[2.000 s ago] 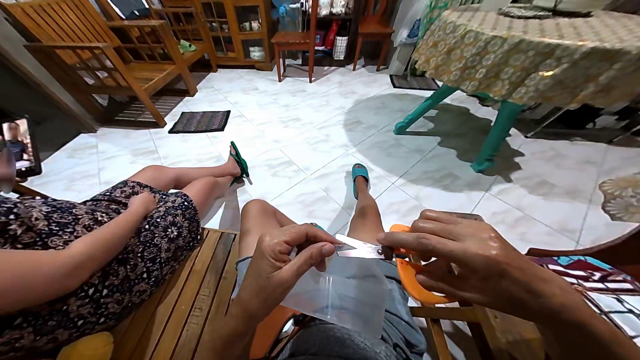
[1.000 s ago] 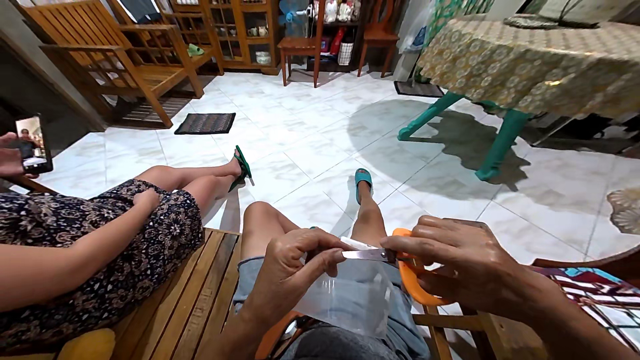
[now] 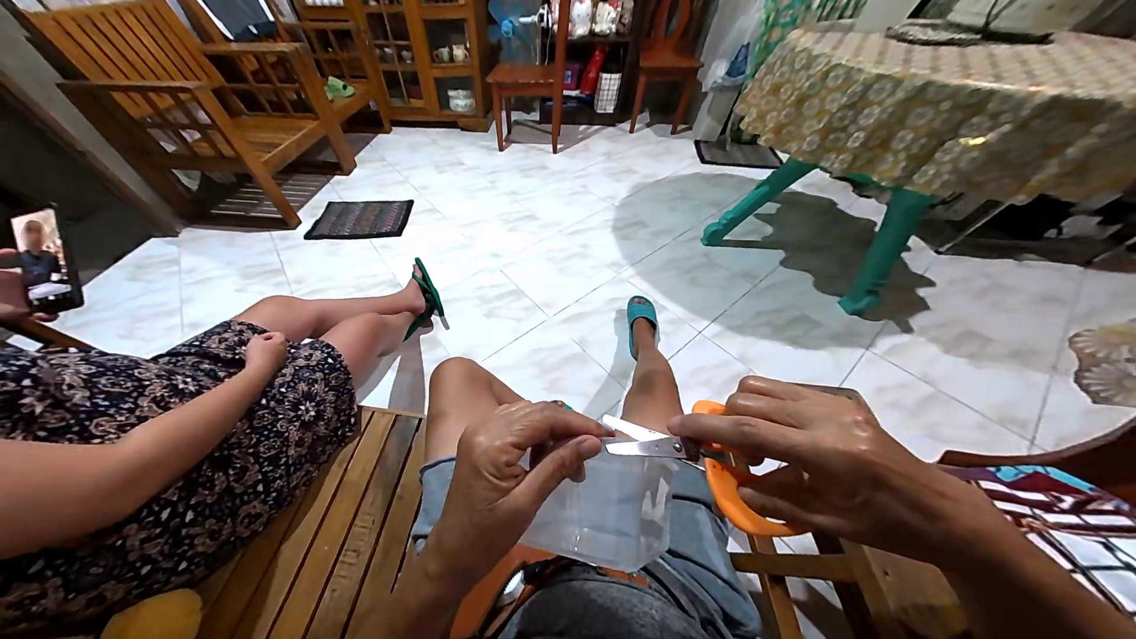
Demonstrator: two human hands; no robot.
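Note:
My right hand [image 3: 799,453] grips a pair of scissors [image 3: 728,479] with orange handles, its blades parted and pointing left. Close to the blade tips, my left hand [image 3: 524,470] pinches thumb and forefinger together; whatever small thing lies between them is too hidden to tell. Below the blades, a clear plastic container [image 3: 603,515] rests on my lap, over the denim shorts. Part of its rim is hidden by my left hand.
A person in a floral dress [image 3: 204,399] sits at my left on the slatted wooden bench [image 3: 328,515]. A phone [image 3: 44,257] is held up at the far left. A cloth-covered table [image 3: 923,98] with green legs stands front right, and a dark mat [image 3: 359,219] lies on the tiles.
The scissor blades, parted two seconds ago and closer together one second ago, are parted again. Both my hands stay near the same place above the container.

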